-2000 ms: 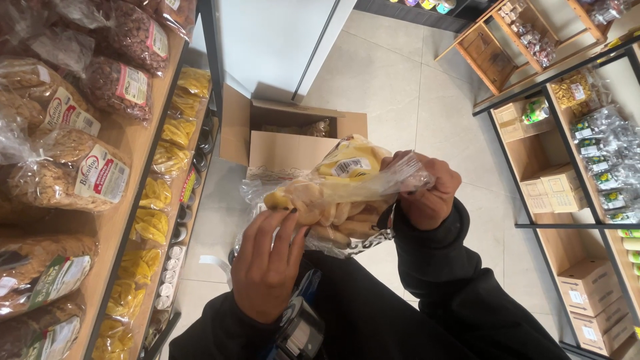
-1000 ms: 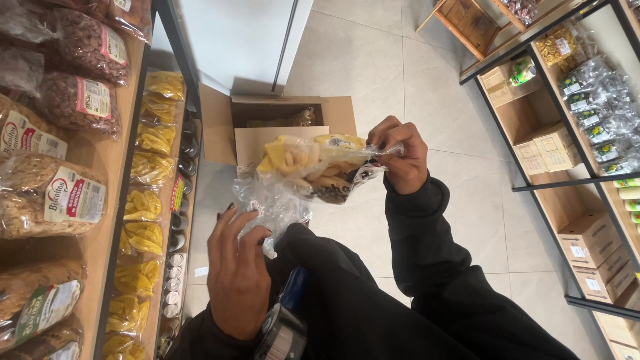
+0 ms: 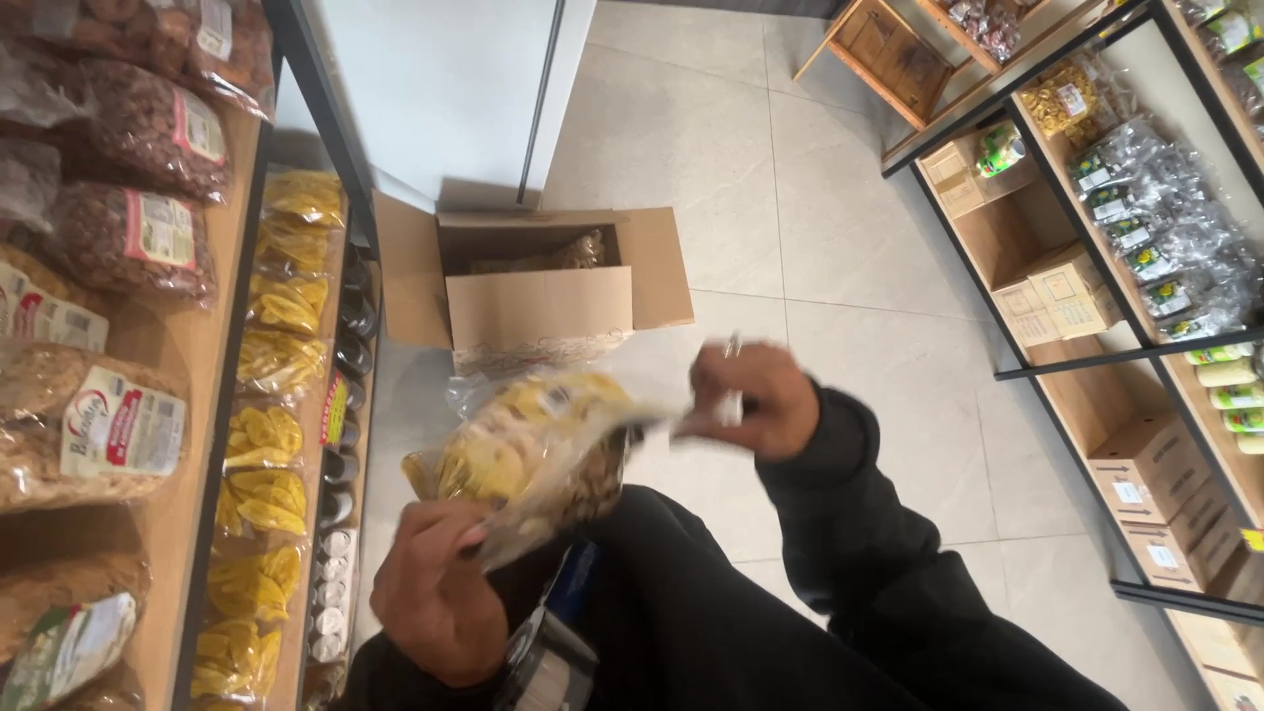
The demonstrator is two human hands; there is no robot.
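Note:
A clear plastic bag of yellow and brown snack pieces (image 3: 538, 444) is held up in front of me, its near side blurred. My left hand (image 3: 439, 592) pinches the bag's lower left edge between thumb and fingers. At the other end, my right hand (image 3: 750, 400) grips the bag's twisted plastic end, blurred by motion. Beyond the bag an open cardboard box (image 3: 538, 306) stands on the floor with its flaps spread and a clear bag of something brown (image 3: 583, 250) inside.
Bagged baked goods (image 3: 123, 425) fill a wooden shelf (image 3: 188, 326) close on the left, beside a row of yellow chip bags (image 3: 265, 430). A white panel (image 3: 454, 89) stands behind the box. Shelves with cardboard boxes (image 3: 1150, 474) and silvery packets (image 3: 1165, 227) line the right.
My left hand, open near loose plastic a second ago, is now closed on the bag's edge. The bag has turned, with more of its yellow side showing. My right hand still holds the other end.

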